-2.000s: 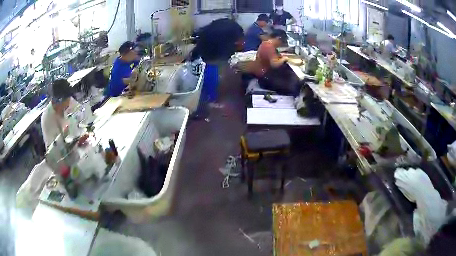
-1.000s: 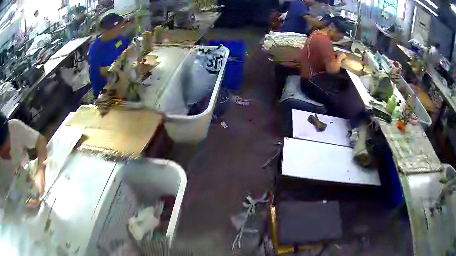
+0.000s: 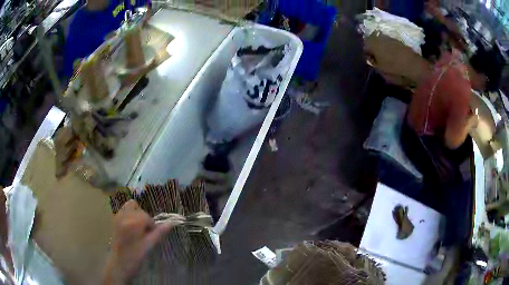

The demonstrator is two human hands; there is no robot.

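My left hand [image 3: 131, 236] grips a tied bundle of brown cut pieces [image 3: 184, 239] by its pale tie strip, in front of the long white tub. The stacked edges of the pieces face up. A second brown bundle [image 3: 326, 264] shows at the bottom edge, right of the middle, cut off by the picture. A white ticket [image 3: 265, 255] sticks out at its left side. My right hand is not in view, and what supports the second bundle is hidden.
A cardboard sheet [image 3: 72, 217] lies at the left on a sewing table [image 3: 162, 83]. The white tub [image 3: 259, 136] stands beside the aisle, with a blue crate [image 3: 312, 39] behind. At the right, a person in a red top [image 3: 443, 106] sits near a white board [image 3: 385, 211] with a small brown bundle [image 3: 403, 222].
The view has moved forward along the aisle and tilted down. The tub and cardboard look nearer. My left hand and the two brown bundles have come into the picture.
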